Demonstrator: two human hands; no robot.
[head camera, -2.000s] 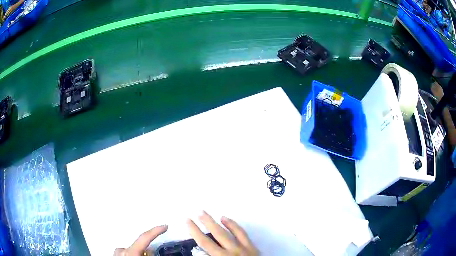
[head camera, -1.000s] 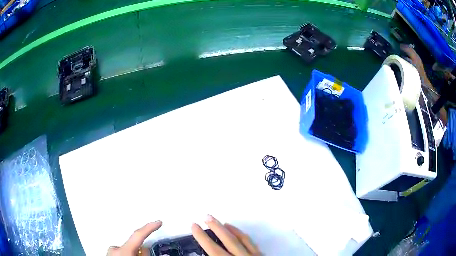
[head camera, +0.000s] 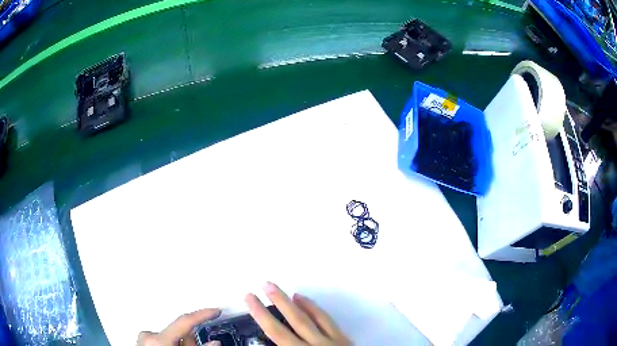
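A black plastic housing lies on the white sheet at the bottom edge, partly cut off by the frame. My left hand holds its left side, with the thumb tip at its near part. My right hand lies over its right side with fingers spread, hiding that part. A small pale or silvery part shows between the hands. Several thin black sealing rings lie loose on the sheet to the right.
The blue parts bin with black rings stands at the sheet's right corner. Beside it is the white tape dispenser with a tape roll. Housings sit along the green belt. Clear bumpy plastic lies at far left.
The view has shifted slightly. The small housing on the belt near the dispenser is no longer seen there. My left fingers have closed in on the housing; my right hand stays over it.
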